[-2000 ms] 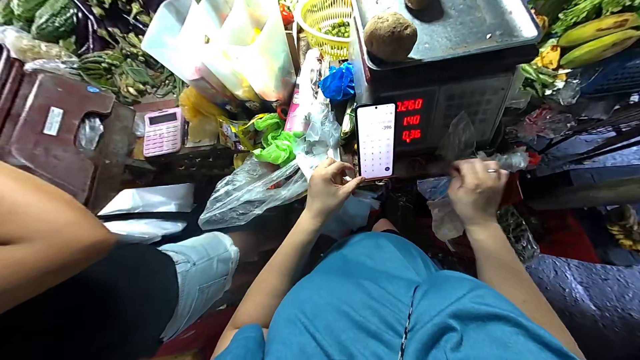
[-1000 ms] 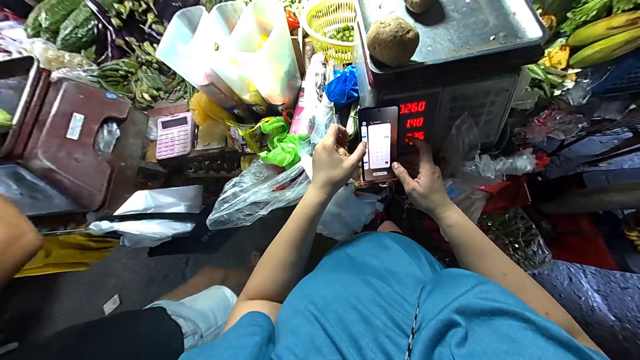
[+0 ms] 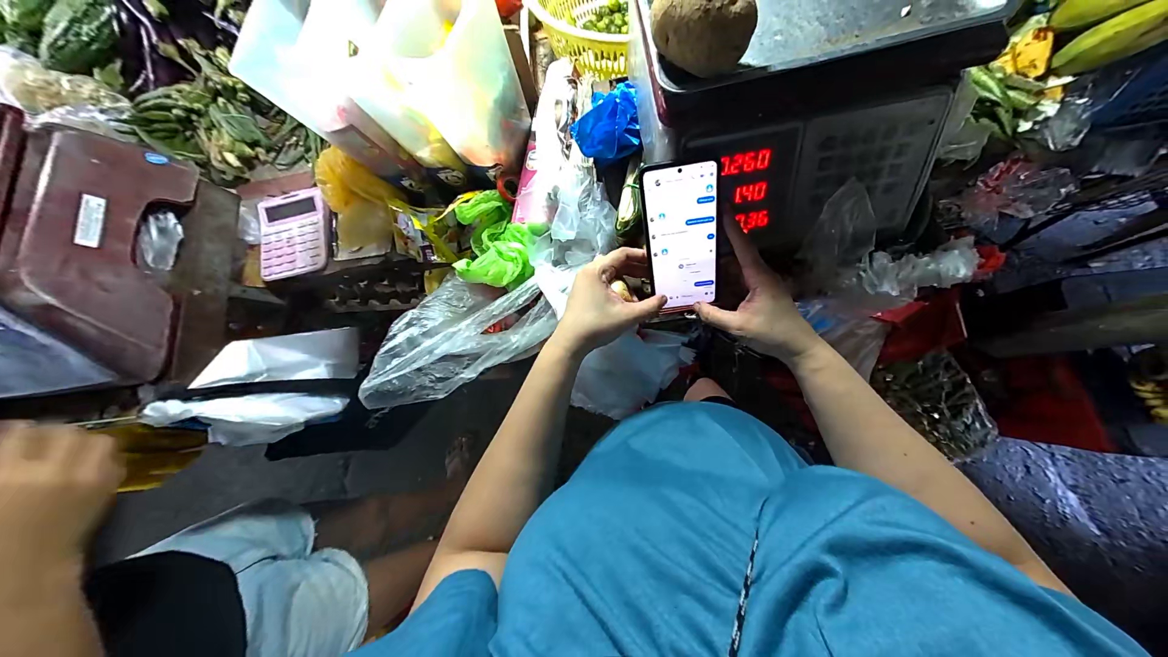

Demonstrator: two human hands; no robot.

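Note:
A smartphone (image 3: pixel 683 233) with a lit message screen stands nearly upright in front of a digital scale (image 3: pixel 826 173) with red lit digits. My left hand (image 3: pixel 610 297) grips its lower left edge, thumb at the bottom corner. At its right edge is my right hand (image 3: pixel 759 306), with the thumb at the lower corner and fingers partly behind the phone. A round brown tuber (image 3: pixel 703 32) lies on the scale's metal pan (image 3: pixel 867 27). Left of my left hand are a bright green plastic bag (image 3: pixel 500 255) and a clear plastic bag (image 3: pixel 456 342).
A pink calculator (image 3: pixel 293 234) lies left, beside a maroon plastic case (image 3: pixel 91 246). White bag bundles (image 3: pixel 392 82) and a yellow basket (image 3: pixel 584 41) stand behind. Another person's hand (image 3: pixel 50 493) and denim shorts (image 3: pixel 301 575) show at lower left. Green bananas (image 3: pixel 1113 41) lie at upper right.
My right hand has come left from the plastic bags to the phone, and both hands now hold it. The phone screen has changed from a calculator to messages.

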